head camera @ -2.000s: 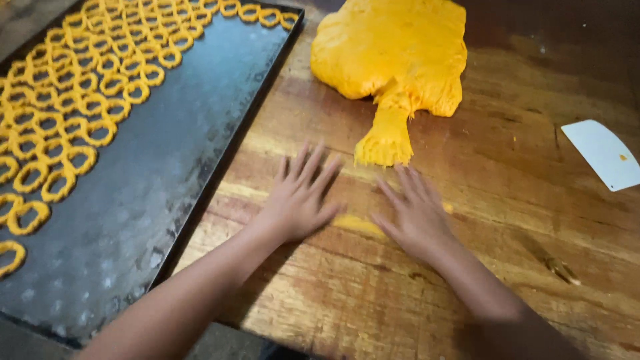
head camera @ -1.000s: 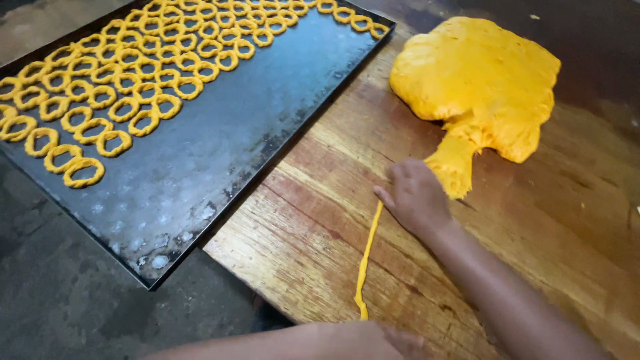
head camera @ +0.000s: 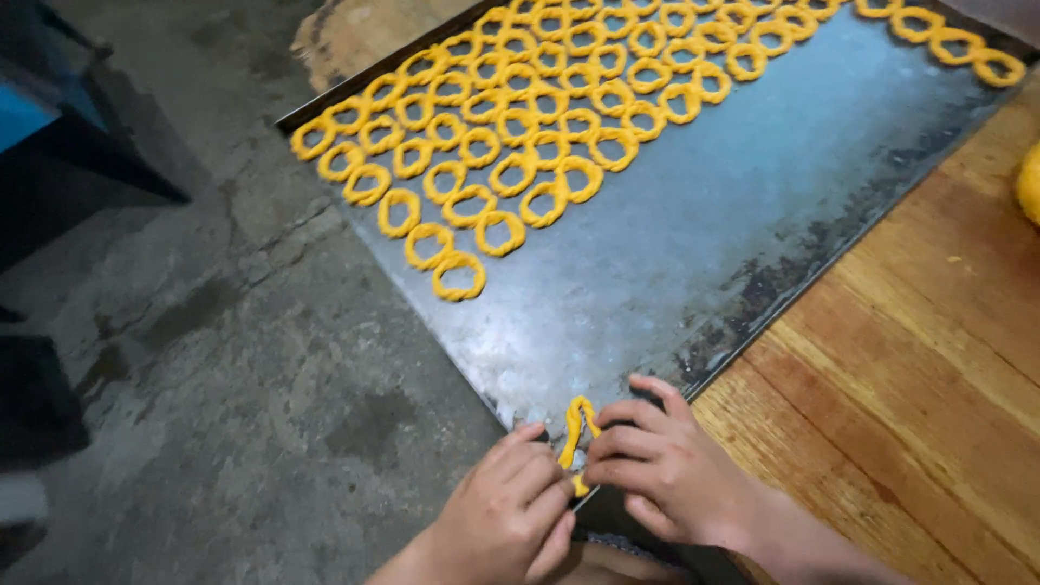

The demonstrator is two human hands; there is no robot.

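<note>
A thin yellow dough strand is bent into a narrow loop over the near corner of the dark metal tray. My left hand has its fingers curled on the strand's left side, near the lower end. From the right, my right hand pinches the other side of the loop, its index finger raised. Rows of twisted yellow dough rings cover the far left part of the tray, and several more rings lie along its far right end.
The wooden table extends to the right of the tray. Part of the yellow dough mass shows at the right edge. Concrete floor lies to the left, with a dark-legged piece of furniture at the upper left.
Both hands have moved from the wooden table to the tray's near corner. The strand that lay straight on the table is now bent in a loop there. The view has swung left.
</note>
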